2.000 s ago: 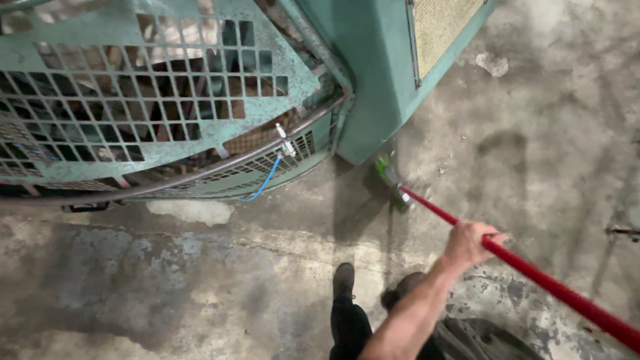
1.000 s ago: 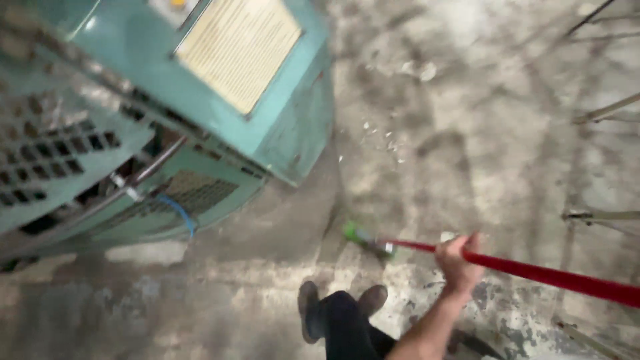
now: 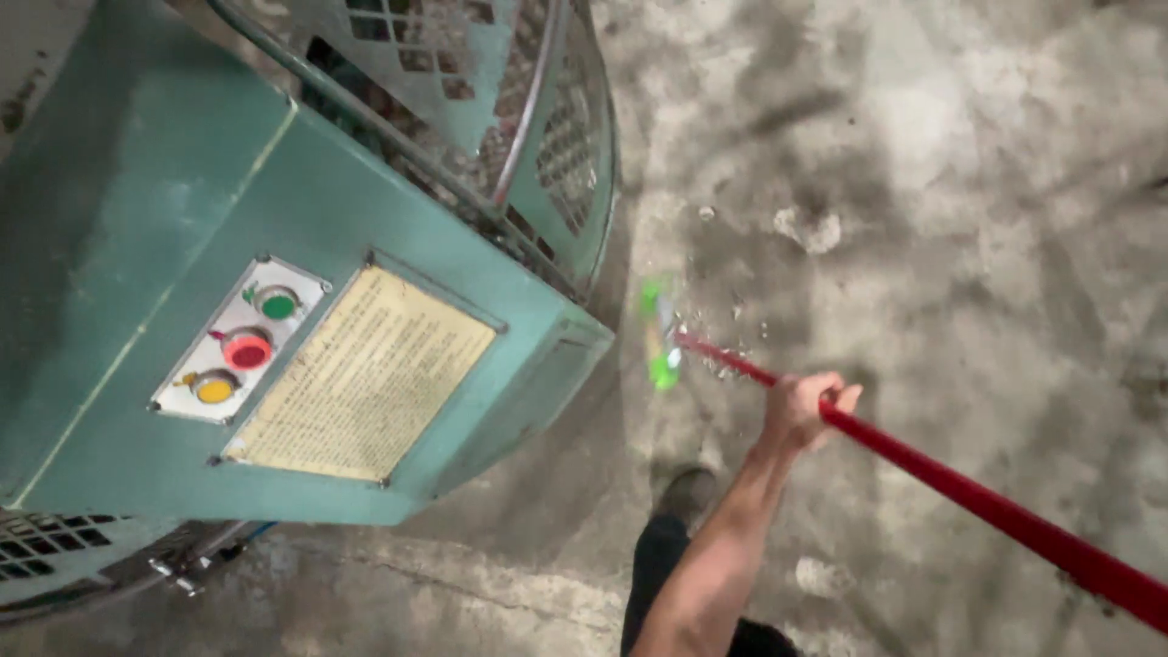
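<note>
My left hand (image 3: 808, 411) is closed round the red pole (image 3: 967, 488) of a long-handled floor tool, seemingly a broom. From that grip the pole runs down-right out of view and up-left to a small head (image 3: 663, 338) with bright green ends, blurred, at the floor. The head lies just right of the corner of a green metal machine (image 3: 511, 365). Small shiny bits (image 3: 730, 351) are scattered on the concrete beside the head. My right hand is out of view.
On the machine are a panel (image 3: 242, 342) with green, red and yellow buttons and a yellowish plate (image 3: 365, 374) bearing writing. A curved mesh guard (image 3: 566, 155) stands behind it. My shoe (image 3: 689, 493) is on the stained concrete floor (image 3: 958, 274).
The view has swung round the machine's corner, and its button panel now shows whole. My left hand has kept hold of the red pole, and the green-ended head is nearer the machine's corner than one second ago.
</note>
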